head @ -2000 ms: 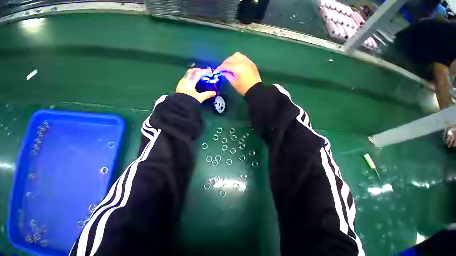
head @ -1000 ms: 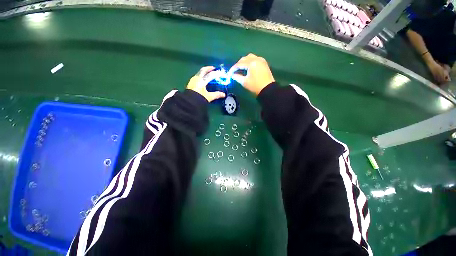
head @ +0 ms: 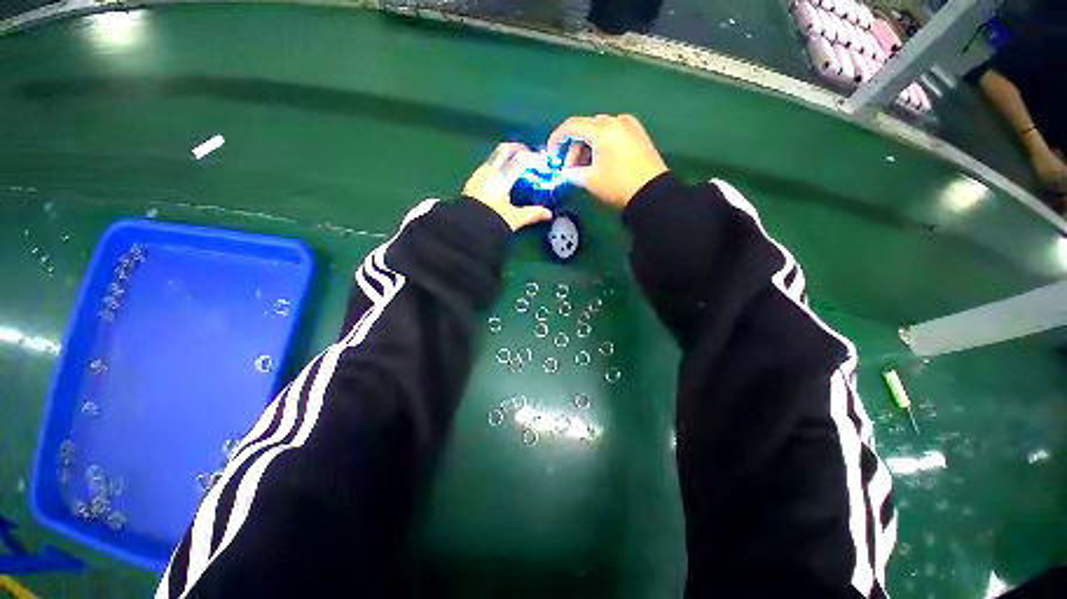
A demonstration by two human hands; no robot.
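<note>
A small round black unit point(head: 541, 179) glows bright blue between my hands at the upper middle of the bench. My left hand point(head: 506, 185) grips its left side. My right hand point(head: 611, 158) has its fingertips on its upper right side; the glare hides whether they pinch a ring. A second round dark unit with a silvery spoked face point(head: 563, 236) is just below, by my left fingertips; I cannot tell if the two are joined. Several small clear rings point(head: 551, 365) lie loose on the bench between my forearms. More rings lie in the blue tray point(head: 193, 386) at left.
The green bench point(head: 351, 152) curves across the view. A white sliver point(head: 208, 146) lies at upper left. A green-and-white slim tool point(head: 897, 390) lies at right, below a grey metal bar point(head: 995, 322). Pink-white items point(head: 845, 41) stand beyond the bench edge. A person's arm point(head: 1020, 117) is at upper right.
The whole scene, hands included, has shifted right in the view. My hands stay together at the glowing unit, and my right hand's fingers are slightly differently bent. The person's arm is now nearer the right edge.
</note>
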